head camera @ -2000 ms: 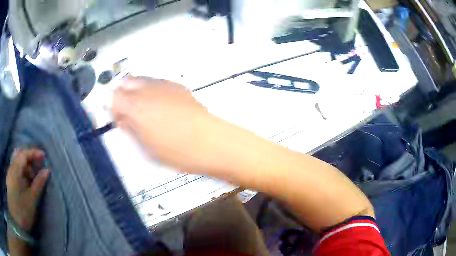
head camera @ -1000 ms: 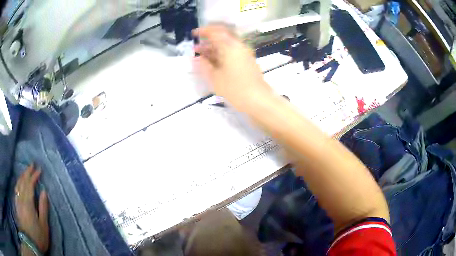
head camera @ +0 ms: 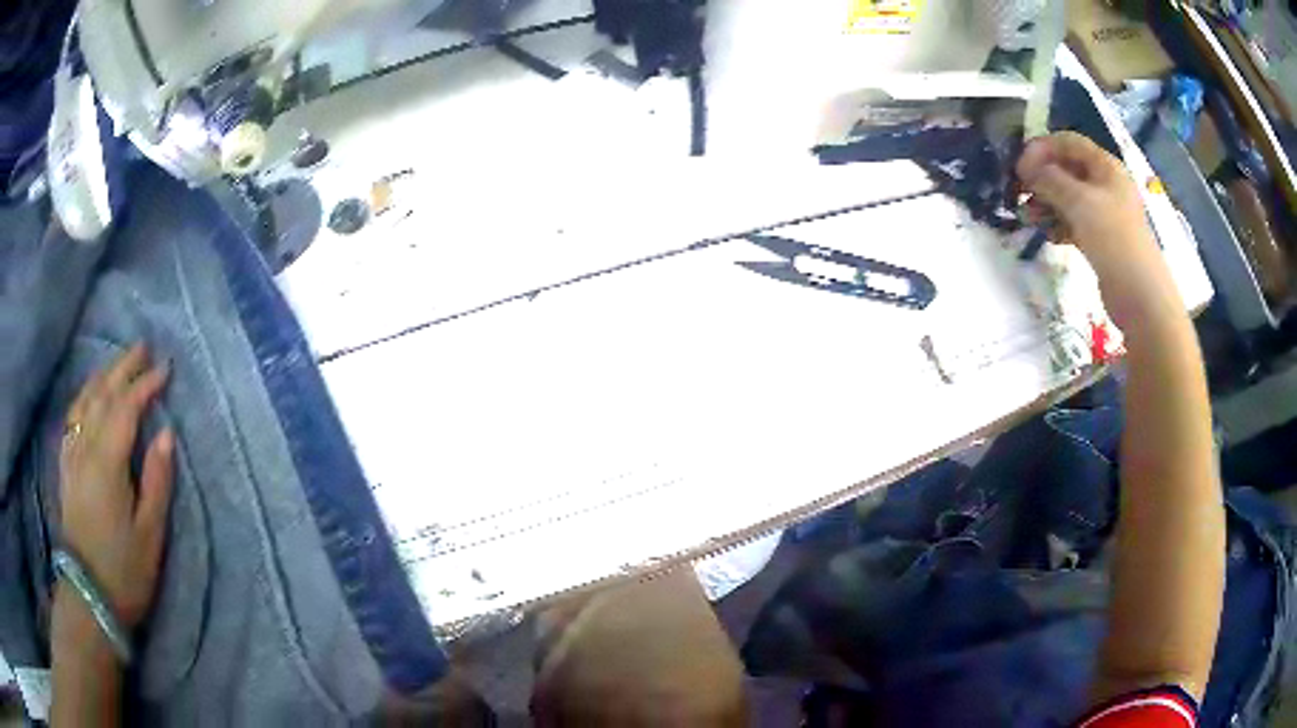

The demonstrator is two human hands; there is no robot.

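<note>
A denim jacket, grey-blue side up with a darker blue band along its right edge, lies at the left of the table. My left hand rests flat on it, fingers slightly apart, a bracelet at the wrist. My right hand is at the far right, fingertips together at the edge of a tangled pile of dark strips. Whether a strip is between the fingertips cannot be made out.
Black thread snips lie on the white table. The machine's needle area is at upper left. More dark strips lie at the top. Dark blue denim garments are heaped below the table's right side. A red mark is near the right edge.
My right hand has moved right, from the dark pieces at the top centre to the strip pile. The snips are uncovered. My left hand stays on the jacket. The camera view has shifted.
</note>
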